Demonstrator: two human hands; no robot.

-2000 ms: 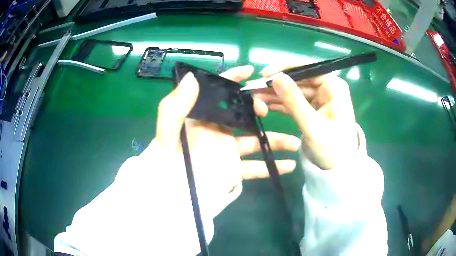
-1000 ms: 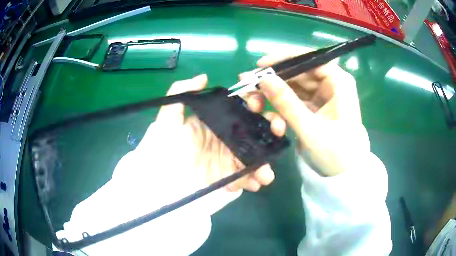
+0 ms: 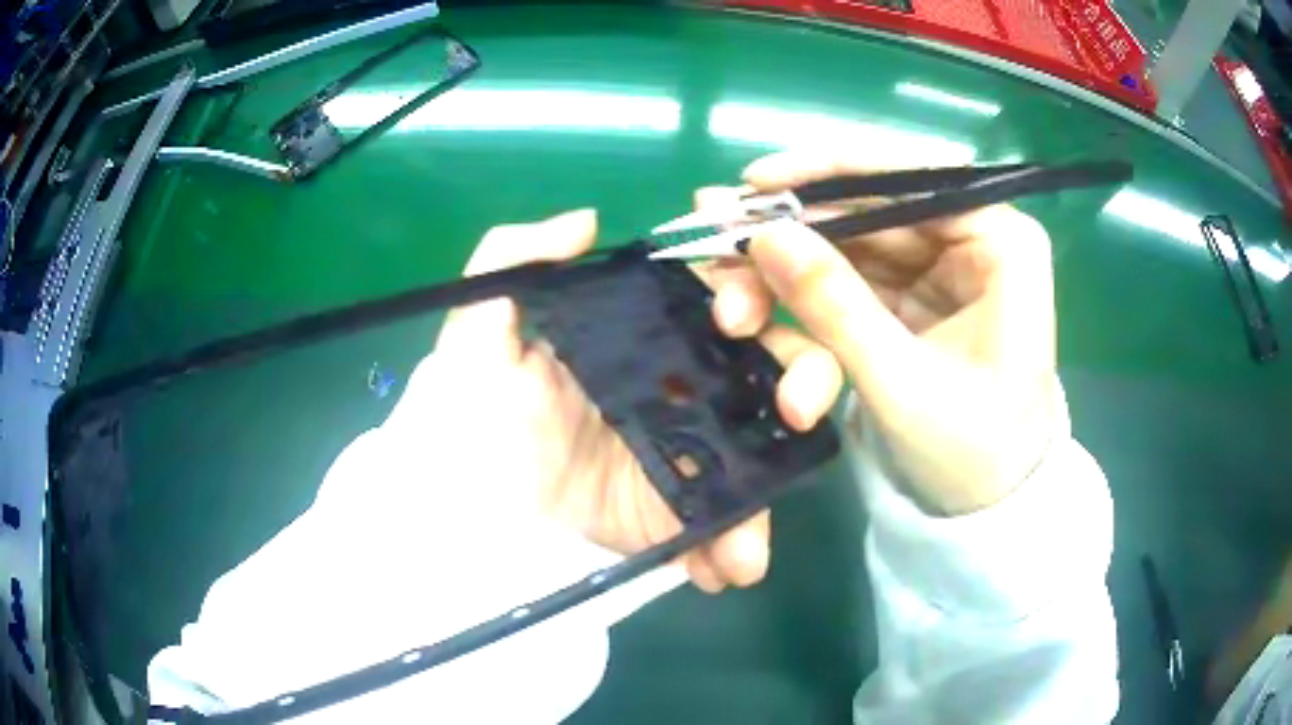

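My left hand (image 3: 567, 425) is shut on a black phone middle frame (image 3: 638, 361), holding it from beneath at its solid end. The frame's large open window extends to the lower left over my sleeve. My right hand (image 3: 907, 326) holds black-handled tweezers (image 3: 978, 191) with pale tips. The two prongs are apart, and the tips are at the upper corner of the frame's solid end. Whether the tips grip anything is too small to tell. Fingers of my right hand also touch the frame's right edge.
Another phone frame (image 3: 376, 102) lies tilted on the green surface at upper left, by pale strips (image 3: 227, 160) and a metal rail (image 3: 121, 213). A red tray (image 3: 1049, 43) is at the far edge. A thin frame (image 3: 1240, 290) lies at right, a dark tool (image 3: 1162, 616) at lower right.
The held frame has turned from pointing down to lying across toward the lower left. The tweezers' prongs have spread and moved to its upper corner. The loose frame on the surface has shifted left and turned.
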